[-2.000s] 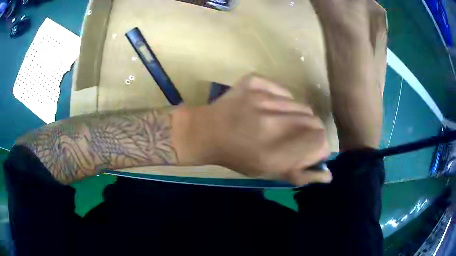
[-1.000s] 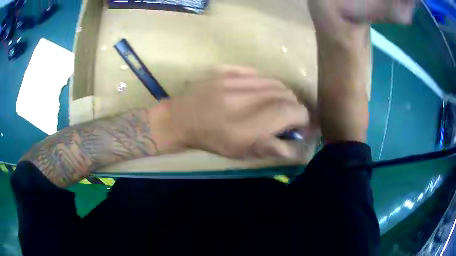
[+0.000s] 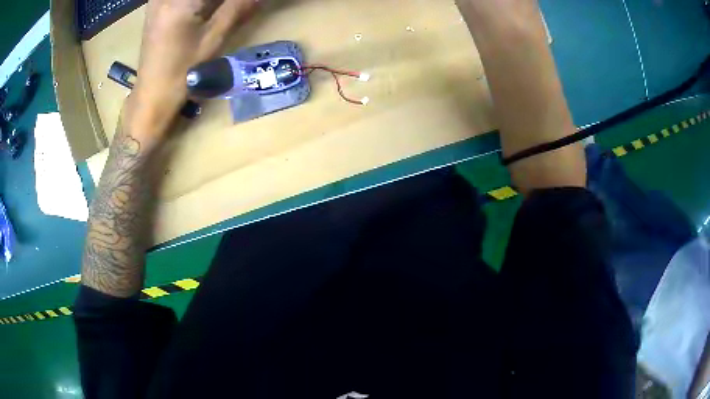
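A part-built lavender unit (image 3: 240, 75) with a black tapered end (image 3: 210, 78) lies open side up on the grey jig (image 3: 268, 105). Red and black lead wires (image 3: 336, 72) run right from it to two tiny white plugs on the cardboard. A slim black cover strip (image 3: 121, 74) passes under my left forearm, its middle hidden. My left hand (image 3: 195, 17) is at the top edge, above and left of the unit, partly cut off; any held item is hidden. My right hand is beyond the top edge; only the forearm shows.
A dark screw tray (image 3: 101, 14) is at the top left of the cardboard box (image 3: 405, 97). Tiny screws lie on the cardboard. A black cord (image 3: 615, 121) crosses my right forearm. White paper (image 3: 58, 167) lies left. Another person's clothing (image 3: 638, 226) shows at lower right.
The view has shifted and tilted. My left hand has moved up and away from my right arm, uncovering the unit, jig and wires. My right hand has left the picture at the top.
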